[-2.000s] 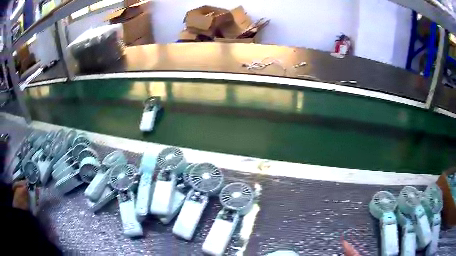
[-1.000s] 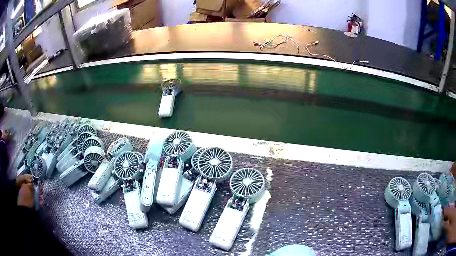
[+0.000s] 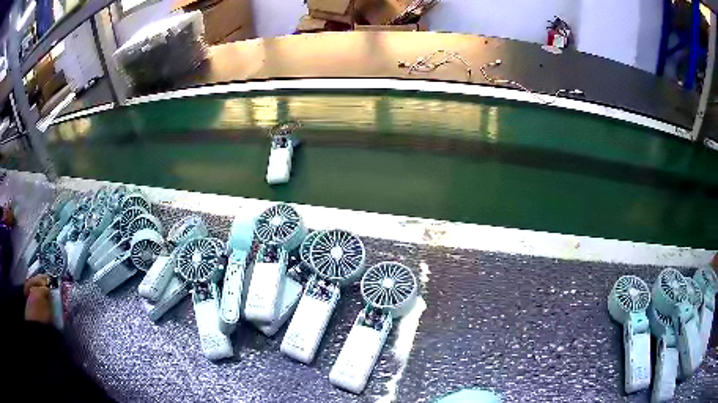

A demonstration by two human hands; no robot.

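Note:
Several mint-green part-built fans lie on the silvery bench covering (image 3: 488, 330). The nearest one (image 3: 360, 350) lies tilted at the middle, its round grille up and right, with small dark parts showing at the neck. More fans overlap in a pile to its left (image 3: 268, 291). A group of fans (image 3: 636, 354) lies near the right edge. A pale mint rounded thing (image 3: 470, 396) is cut off by the bottom edge; what holds it, if anything, cannot be seen. Neither my left hand nor my right hand shows.
A green conveyor belt (image 3: 472, 173) runs behind a white rail, with one fan (image 3: 279, 160) on it. At the left edge another person's hand (image 3: 36, 293) and dark sleeve are by a fan. Beyond are loose white cables (image 3: 445, 63), a plastic-wrapped stack (image 3: 161, 51) and a fire extinguisher (image 3: 557, 35).
The fan on the belt has moved right. The hand seen at the right-hand fans one second ago has gone out of view. The bench fans in the middle lie as before.

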